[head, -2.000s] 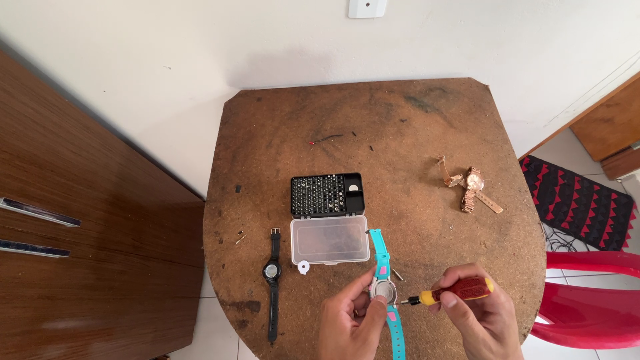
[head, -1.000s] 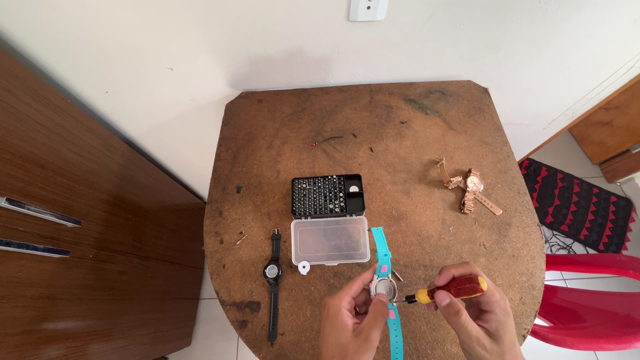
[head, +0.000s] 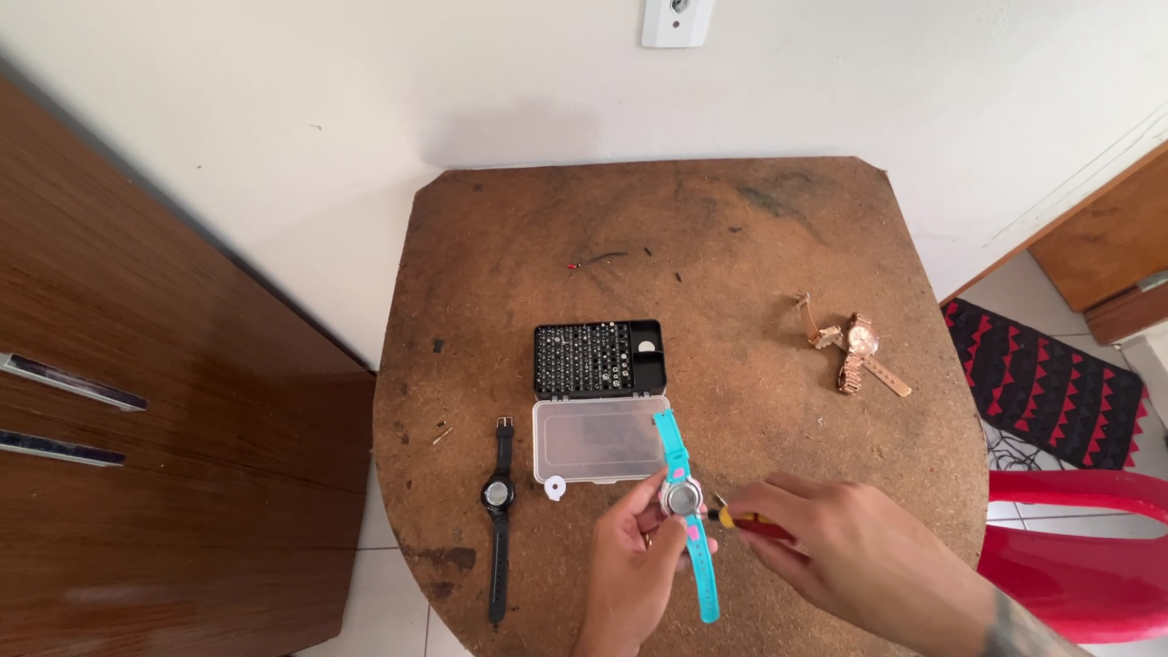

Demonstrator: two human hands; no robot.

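Note:
My left hand (head: 634, 561) grips a wristwatch with a turquoise strap (head: 683, 498) by its case, the strap hanging above and below. My right hand (head: 821, 538) is closed on a small screwdriver with a yellow and red handle (head: 748, 522); its tip points left, close to the right side of the watch case, and whether they touch cannot be told. A thin metal piece shows by my right fingertips. Up and left of my hands lies an open black case of small parts (head: 599, 359) with a clear plastic lid (head: 598, 440).
A black wristwatch (head: 497, 494) and a small white disc (head: 555, 487) lie left of my hands. Rose-gold watches (head: 860, 339) lie at the right on the brown table (head: 511, 219). A red chair (head: 1068, 575) stands at the lower right, a wooden cabinet (head: 182, 365) at the left.
My right hand has turned and moved over the screwdriver, now covering much of its handle, which showed plainly before. The left hand and the turquoise watch stay nearly in place.

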